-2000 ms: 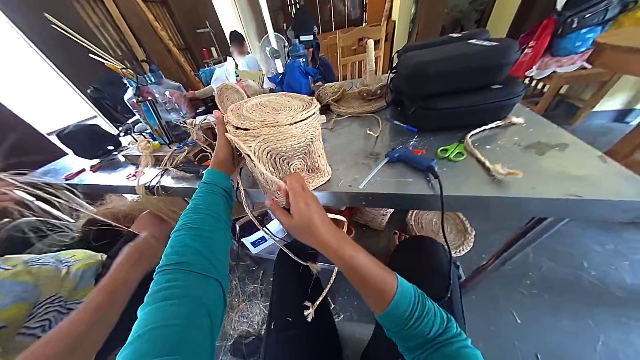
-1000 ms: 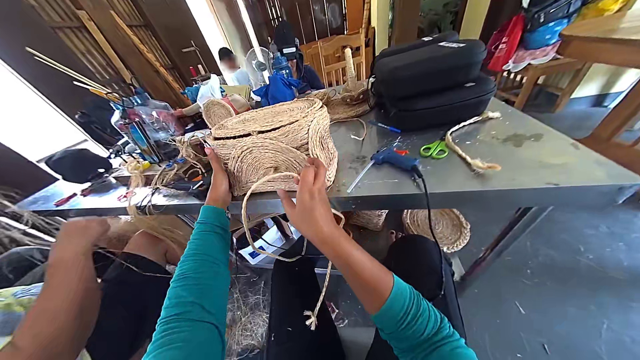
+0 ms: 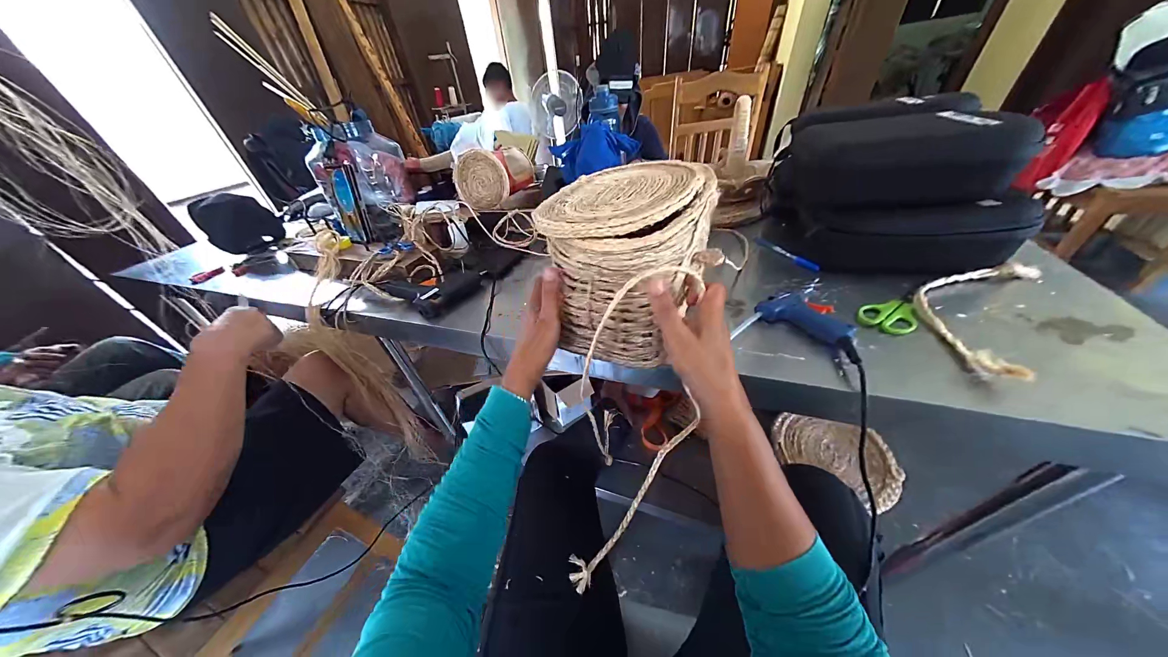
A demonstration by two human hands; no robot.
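Note:
A woven rope basket (image 3: pixel 607 306) stands upright between my hands at the table's near edge. Its round coiled lid (image 3: pixel 630 196) lies tilted on top, with a dark gap below the lid's rim. My left hand (image 3: pixel 540 328) presses on the basket's left wall. My right hand (image 3: pixel 695 342) holds the right wall, where a loop of braided rope (image 3: pixel 606 319) passes by the fingers. Frayed rope ends hang down over my lap. To the right on the table lie a blue hot glue gun (image 3: pixel 803 319), green-handled scissors (image 3: pixel 888 317) and a short braided rope (image 3: pixel 954 338).
Black zippered cases (image 3: pixel 912 182) are stacked at the back right of the metal table (image 3: pixel 1077 383). Fibre strands, tools and a large plastic bottle (image 3: pixel 360 164) crowd the left side. A co-worker (image 3: pixel 155 465) sits close at left with loose fibres. A coiled piece (image 3: pixel 839 456) is below the table.
The basket has turned from its coiled side, seen earlier, to a more upright pose showing its woven wall and the lid's top. My right hand has moved to the basket's right side.

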